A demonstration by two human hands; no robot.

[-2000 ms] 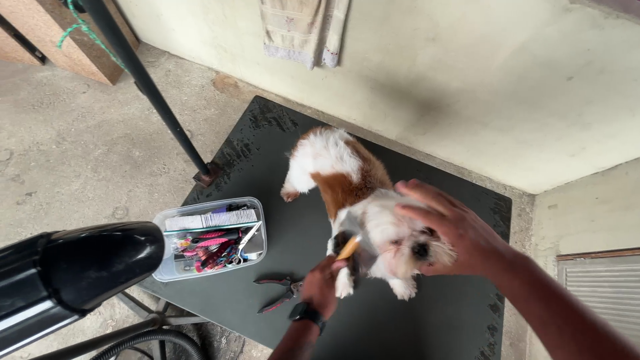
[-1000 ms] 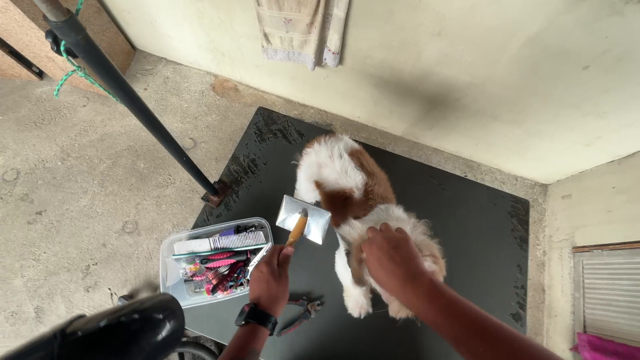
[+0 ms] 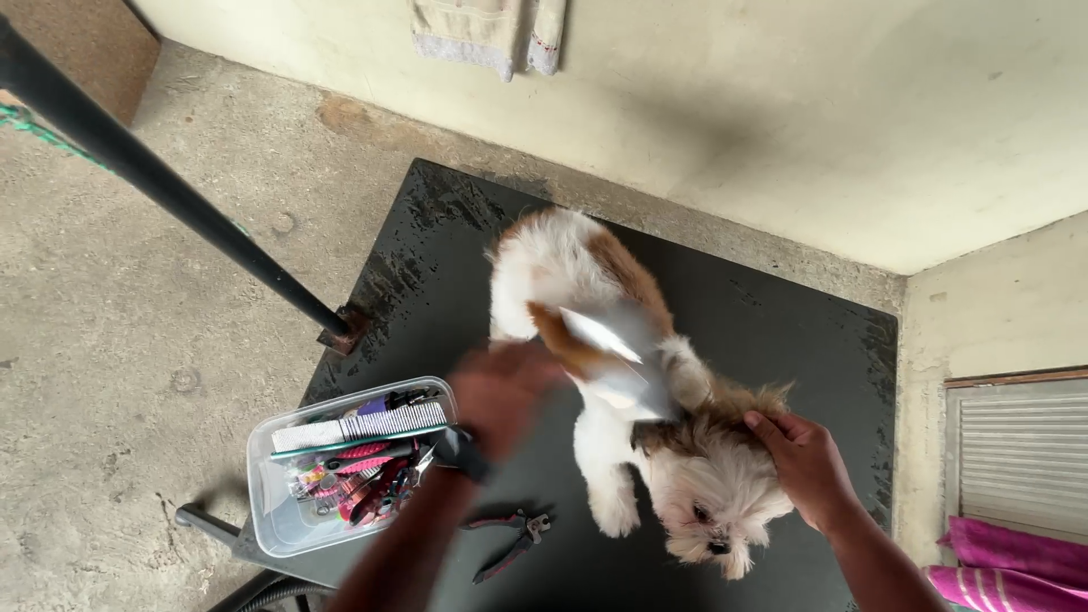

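Observation:
A small white and brown long-haired dog (image 3: pixel 612 442) stands on a black-topped table (image 3: pixel 807 340), its head toward the lower right. My left hand (image 3: pixel 510 391), blurred and with a dark watch at the wrist, is closed on a slicker brush (image 3: pixel 616 361) with a wooden handle and metal head. The brush is blurred too, over the dog's shoulder; whether it touches the coat cannot be told. My right hand (image 3: pixel 803 463) pinches the hair at the side of the dog's head between thumb and fingers. Nail clippers (image 3: pixel 514 540) lie on the table below my left hand.
A clear plastic box (image 3: pixel 276 501) at the table's left edge holds a metal comb (image 3: pixel 361 427) and several grooming tools. A black post (image 3: pixel 195 204) rises from the table's left corner. Beyond are a pale wall (image 3: pixel 722 110), a hanging towel (image 3: pixel 467 34) and a magenta cloth (image 3: pixel 1011 565).
The brush, held beside the dog a second ago, is now over its shoulder. My right hand has moved from the top of the dog's head to its side, and the dog's face shows again.

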